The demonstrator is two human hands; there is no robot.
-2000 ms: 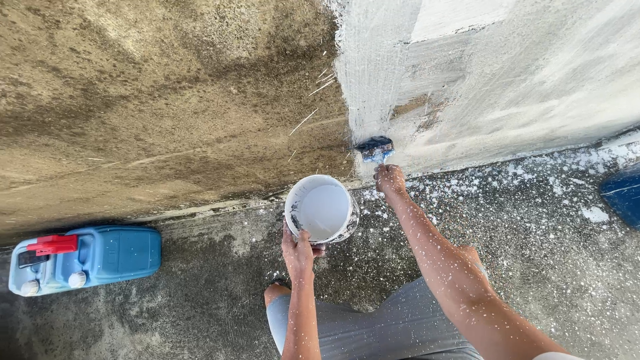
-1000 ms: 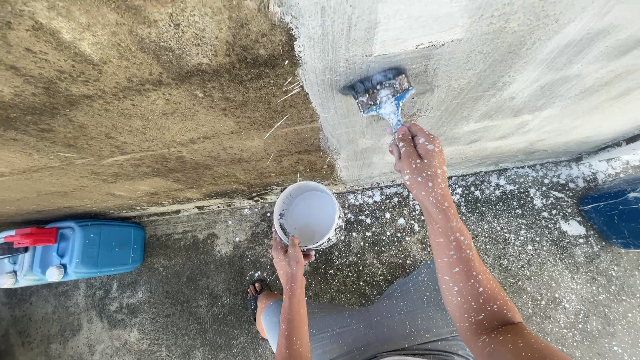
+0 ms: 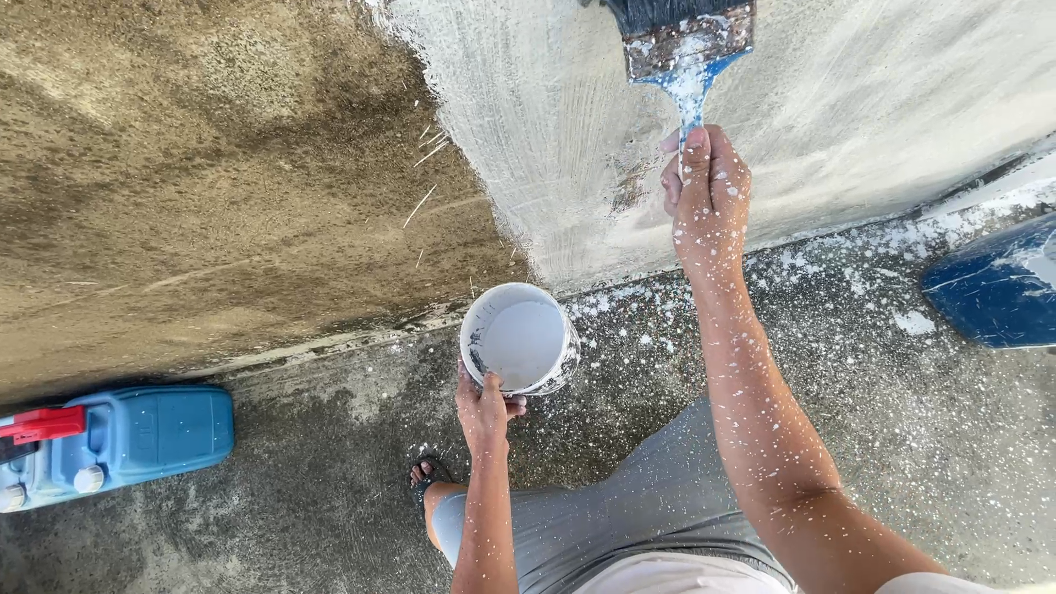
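Note:
My right hand (image 3: 711, 194), spattered with white paint, grips the blue handle of a wide paintbrush (image 3: 689, 49). The brush has dark bristles and a paint-caked metal ferrule, and its tip runs out of view at the top. Whether the bristles touch the wall I cannot tell. Behind it the concrete wall (image 3: 561, 107) is coated white on the right, with a ragged edge against bare brown-stained concrete (image 3: 247, 165) on the left. My left hand (image 3: 484, 408) holds a white plastic bucket (image 3: 569, 363) by its near side, tilted slightly, with white paint (image 3: 521, 342) inside.
Blue plastic jerrycans (image 3: 177, 436) with white caps stand at the lower left, a red object (image 3: 43, 423) on them. At the right edge is a dark blue container (image 3: 990, 289) with white smears. Paint speckles the concrete floor (image 3: 627, 412). My sandalled foot (image 3: 427, 474) is below the bucket.
My right hand and the brush have moved up the wall, away from its base, where they were two seconds ago. My left hand still holds the bucket.

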